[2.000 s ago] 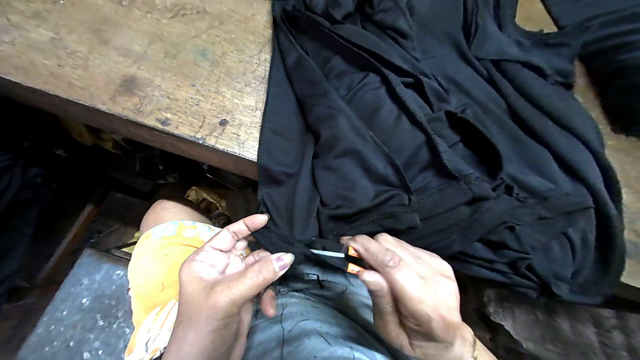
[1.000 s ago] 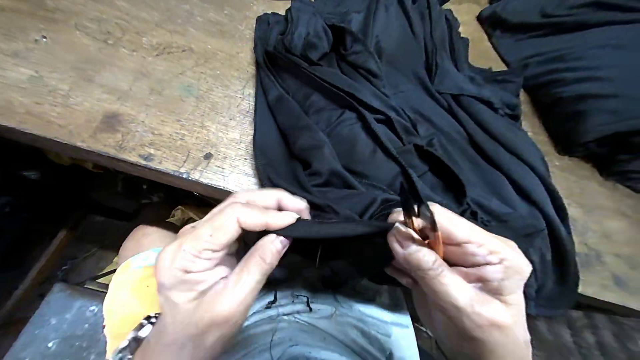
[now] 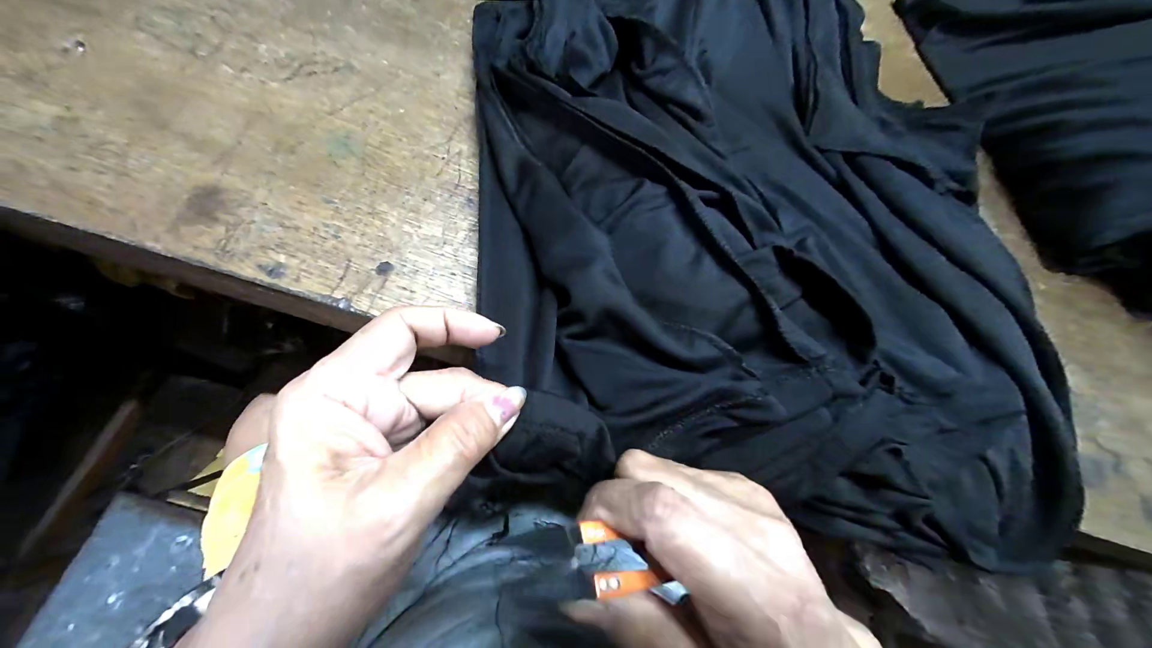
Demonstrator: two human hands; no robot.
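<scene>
A black fabric garment (image 3: 648, 243) with stitched seams lies in folds over the front edge of the wooden table. At its near edge, my left hand (image 3: 387, 441) pinches the cloth between thumb and a finger, with the index finger raised. My right hand (image 3: 711, 531), to the right, has its fingers closed around a small orange-handled cutting tool (image 3: 616, 562), perhaps thread snips, and also rests against the cloth. The tool's tips are blurred. Short dark threads lie on the grey cloth over my lap (image 3: 486, 576).
The worn wooden table (image 3: 234, 162) reaches across the view. More black fabric (image 3: 1062, 135) is piled at the far right. A grey surface (image 3: 117, 567) stands at the lower left beside a yellow patterned cloth (image 3: 232, 508), with a dark space below the table edge.
The orange tool has moved from upright at the garment's edge to low over my lap. My left index finger has lifted off the cloth. The stretched hem between my hands now hangs looser.
</scene>
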